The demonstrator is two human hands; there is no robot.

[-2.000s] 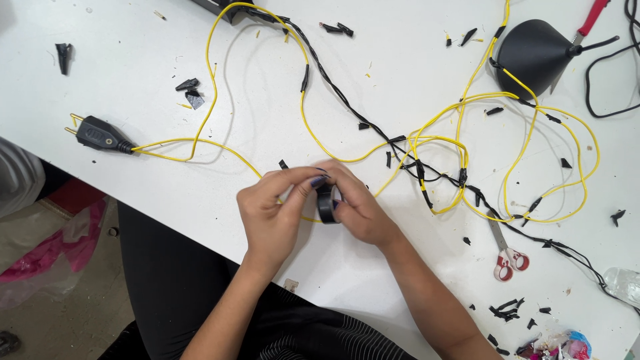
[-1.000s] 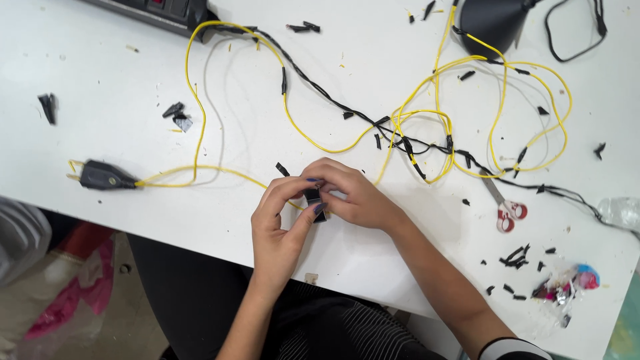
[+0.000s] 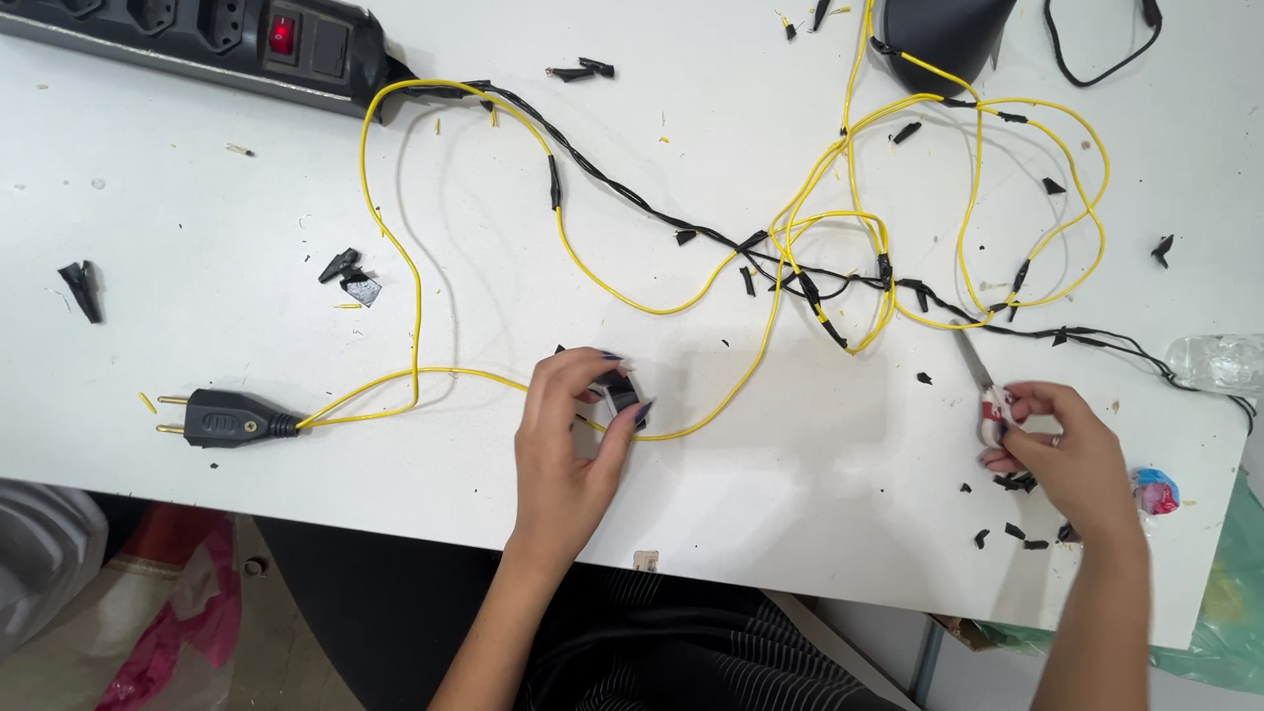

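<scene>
My left hand holds a small roll of black tape between thumb and fingers, over a yellow wire that runs across the white table. My right hand is at the right, with its fingers on the red and white handles of the scissors; the blades point up and away from me. A black plug with metal pins lies at the left, joined to yellow wire. Twisted black wires cross the table and meet yellow loops, which have black-taped spots.
A black power strip with a red switch lies at the top left. A black cone stands at the top right. Scraps of black tape are scattered about. A clear plastic item sits near the right edge, a colourful wrapper below it.
My right hand has left the tape roll and moved right to the scissors, which lay on the table before. My left hand has kept the roll. The view has shifted.
</scene>
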